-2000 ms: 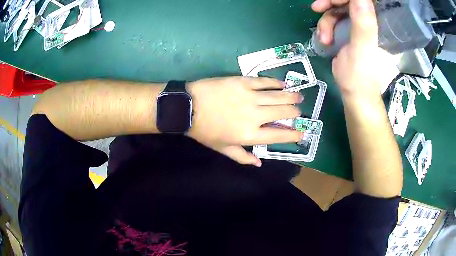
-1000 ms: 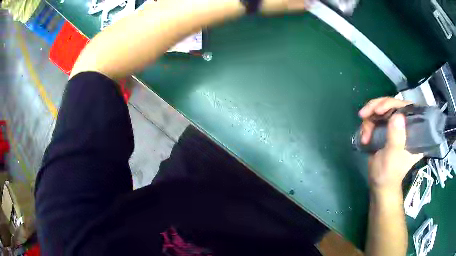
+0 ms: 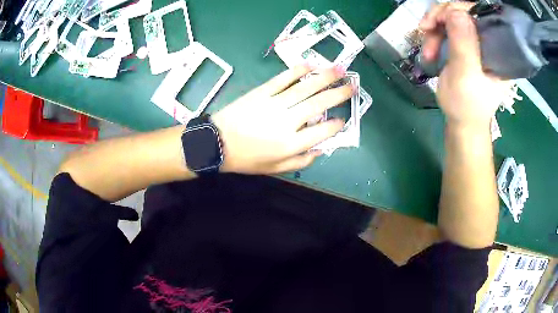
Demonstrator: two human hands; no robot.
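Observation:
My left hand (image 3: 278,125), with a watch on the wrist, lies palm down with fingers spread over a few overlapping white plastic frames (image 3: 353,122) on the green bench. More white frames with a green circuit board (image 3: 322,24) overlap just beyond my fingertips. My right hand (image 3: 460,67) holds the grey electric screwdriver (image 3: 505,43) over the pale grey screw feeder (image 3: 401,46). The driver's tip is hard to make out against the feeder. Whether my left fingers grip a frame cannot be seen.
Many white frames (image 3: 98,52) overlap at the far left; two larger ones (image 3: 205,85) lie nearer my left wrist. A small frame stack (image 3: 513,188) lies right of my right forearm. A red stool (image 3: 21,116) stands beyond the bench's left edge. A printed sheet (image 3: 517,281) shows at lower right.
My left hand has come back from the far side onto frames now in front of me. The view has shifted, and the screwdriver is now over the feeder, still in my right hand.

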